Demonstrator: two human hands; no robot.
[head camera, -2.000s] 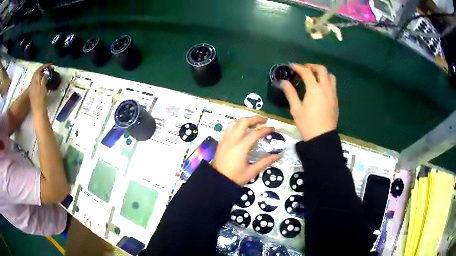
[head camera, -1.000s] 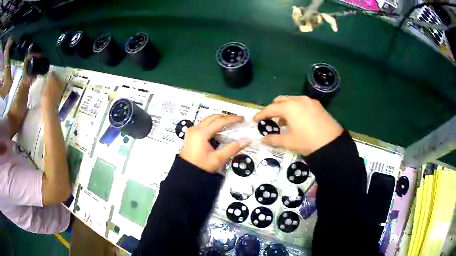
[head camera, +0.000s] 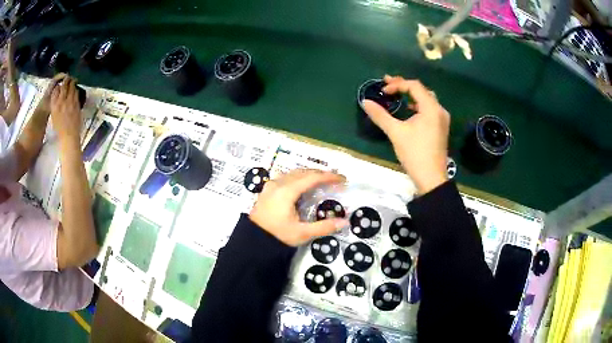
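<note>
My right hand (head camera: 416, 127) is over a black cylindrical unit (head camera: 371, 119) on the green belt, thumb and fingertips at its top face. Whether a disc is between them is hidden. My left hand (head camera: 288, 208) is at the upper left of the clear blister tray (head camera: 411, 197), thumb and fingers apart around a black round panel (head camera: 331, 211). Glossy clear material shows beside its palm. The tray holds several more black round panels with pale spots (head camera: 358, 256). A second clear tray with dark discs (head camera: 332, 329) lies at the bottom edge.
Another cylindrical unit (head camera: 488, 142) is right on the belt, with several at left. One stands on the bench (head camera: 184, 161) beside a loose panel (head camera: 256, 179). A phone (head camera: 512, 271) and yellow sheets (head camera: 578, 295) are right. A person in pale pink (head camera: 40, 248) works at left.
My right hand has moved from the tray to a cylinder on the belt. The belt cylinders have shifted right. The clear film between my hands is no longer distinct.
</note>
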